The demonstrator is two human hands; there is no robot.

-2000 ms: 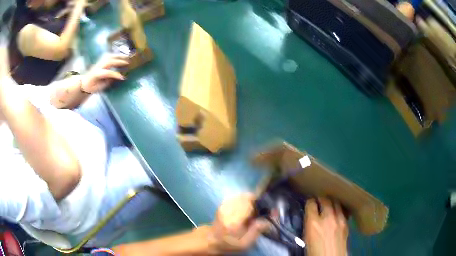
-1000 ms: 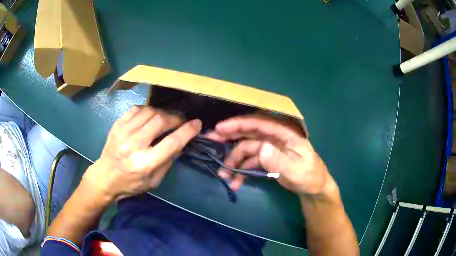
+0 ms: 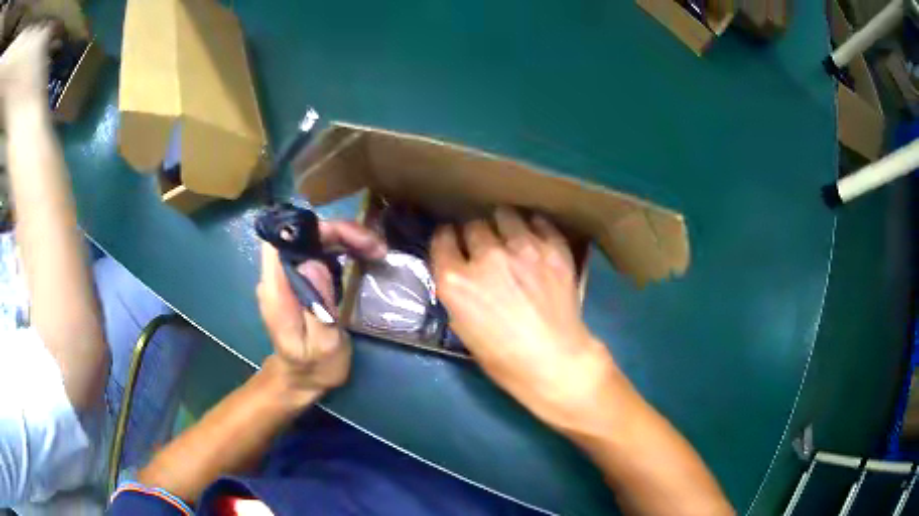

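Note:
An open cardboard box (image 3: 635,227) lies on the green table in front of me, its lid raised on the far side. A clear plastic bag (image 3: 396,292) with something grey inside sits in its left part. My left hand (image 3: 307,312) is left of the box and holds a black cable bundle (image 3: 289,230) upright, with a plug end sticking up toward the far side. My right hand (image 3: 514,307) reaches into the right part of the box, palm down. Its fingertips are hidden inside, so I cannot tell whether they hold anything.
Another cardboard box (image 3: 186,96) with its lid up stands at the far left. A person's arm (image 3: 45,232) and a further box (image 3: 76,81) are at the left edge. More boxes (image 3: 690,20) lie at the top right. White rack tubes (image 3: 877,173) stick in from the right.
My left hand has moved left out of the box front with the cable bundle raised. My right hand has turned palm down and gone into the box. The bag in the box now shows.

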